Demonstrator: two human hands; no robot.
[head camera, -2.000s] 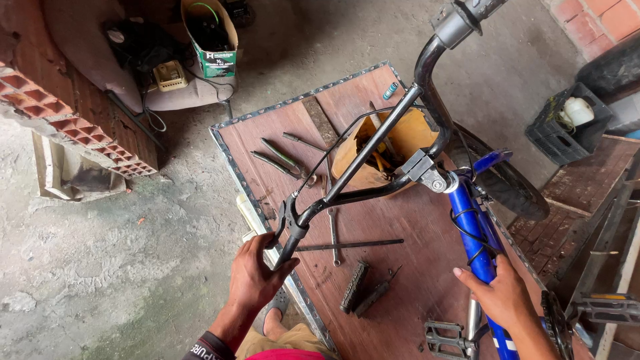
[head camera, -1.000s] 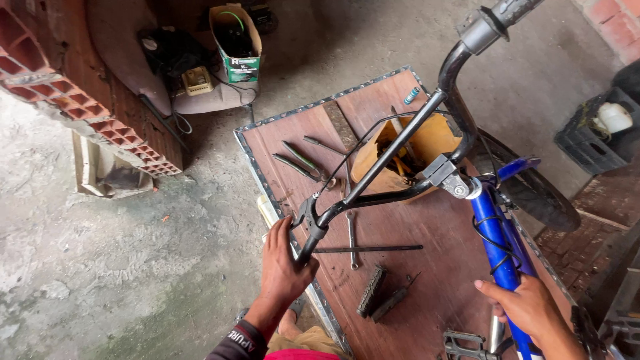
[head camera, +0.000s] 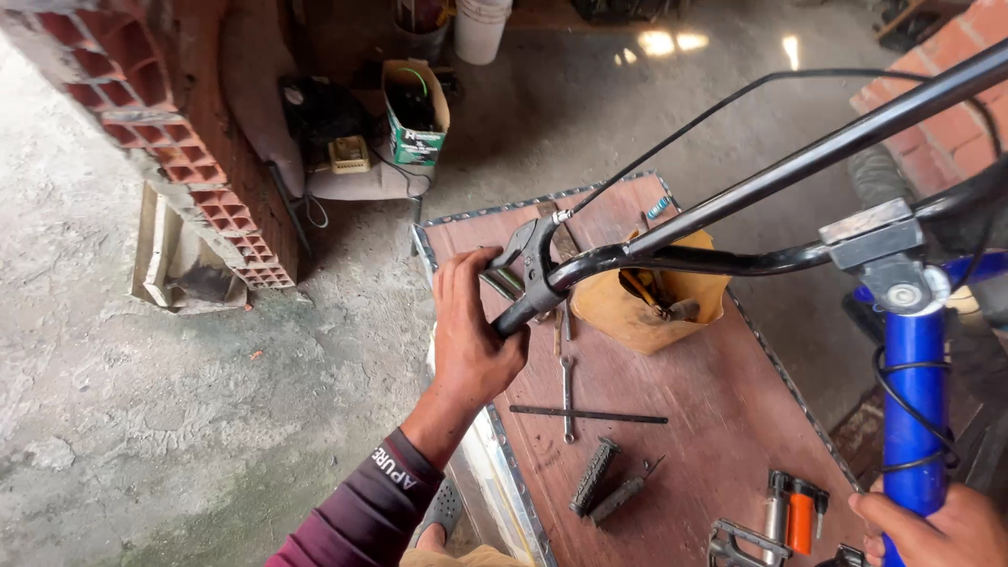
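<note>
My left hand (head camera: 472, 335) is wrapped around the bare end of a black bicycle handlebar (head camera: 748, 185), with its fingers at the black brake lever (head camera: 520, 252). A black cable runs from the lever over the bar. At the lower right, my right hand (head camera: 925, 524) grips the blue bicycle frame tube (head camera: 913, 402), which has a black cable wound around it. The handlebar stem (head camera: 882, 244) joins the bar above that tube. Below the bar, two black handlebar grips (head camera: 594, 476), a combination wrench (head camera: 568, 398) and a thin dark metal strip (head camera: 591, 413) lie on the wooden tabletop.
An open cardboard box (head camera: 654, 315) of tools stands on the metal-edged table (head camera: 709, 409). A bicycle pedal (head camera: 744, 543) and an orange-and-silver pump (head camera: 799, 516) are at its lower right. A hollow-brick wall (head camera: 213, 173) rises at left, beside a seat (head camera: 362, 185) holding a green-and-white box (head camera: 417, 118).
The handlebar and blue frame now appear larger and nearer. Both hands keep their hold, the left on the bar end and the right on the frame tube. The view has shifted.
</note>
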